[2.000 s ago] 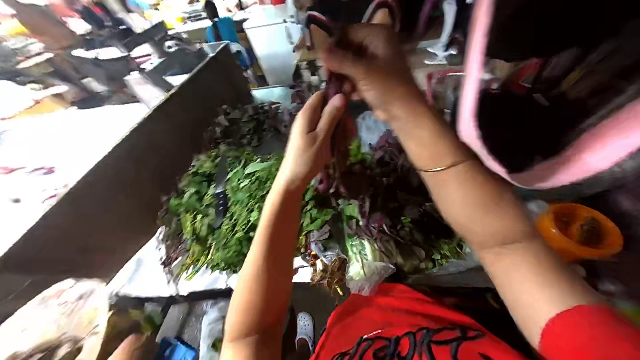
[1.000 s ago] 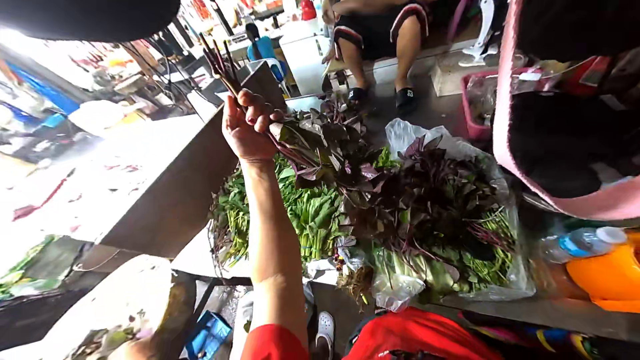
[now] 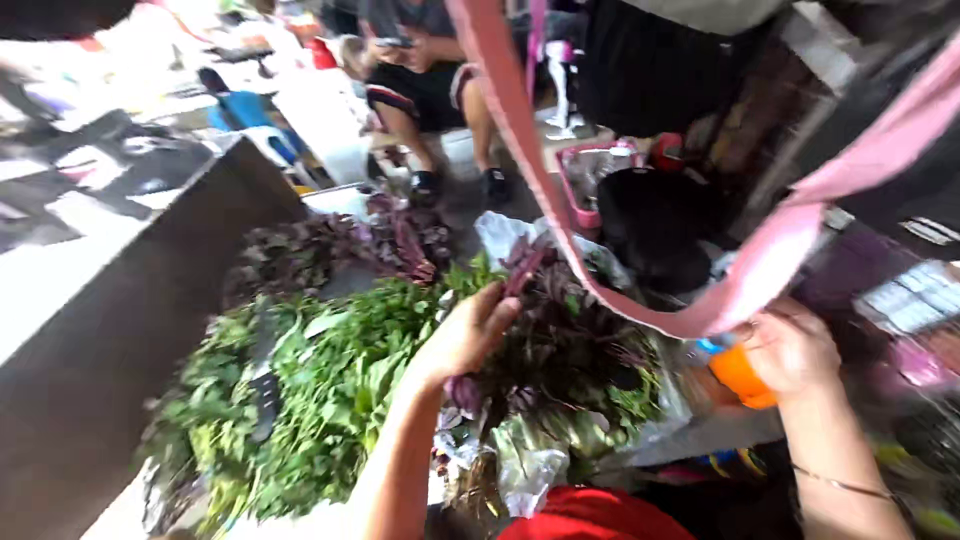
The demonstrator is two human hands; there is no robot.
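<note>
My left hand (image 3: 469, 330) is closed around the stems of a bunch of purple leafy greens (image 3: 559, 337), whose leaves hang down over the plastic bag (image 3: 502, 232). To its left lie green leafy bunches (image 3: 337, 375), with a black-handled knife (image 3: 265, 397) resting on them. More dark purple bunches (image 3: 300, 255) are behind, at the wall side. My right hand (image 3: 799, 349), with a thin bangle on the wrist, is at the right above an orange container (image 3: 742, 375). Its fingers are partly hidden and blurred beside the hanging pink strap, so its grip is unclear.
A long pink strap (image 3: 525, 165) hangs in a loop in front of the greens. A grey partition (image 3: 150, 307) borders them on the left. A seated person (image 3: 420, 82) is beyond, near a pink basket (image 3: 577, 202). Clear plastic (image 3: 532, 472) lies at the near edge.
My left hand, raised with purple stems a second ago, is now lower, over the greens. My right hand, out of view then, now shows at the right. Purple bunches now lie at the back left.
</note>
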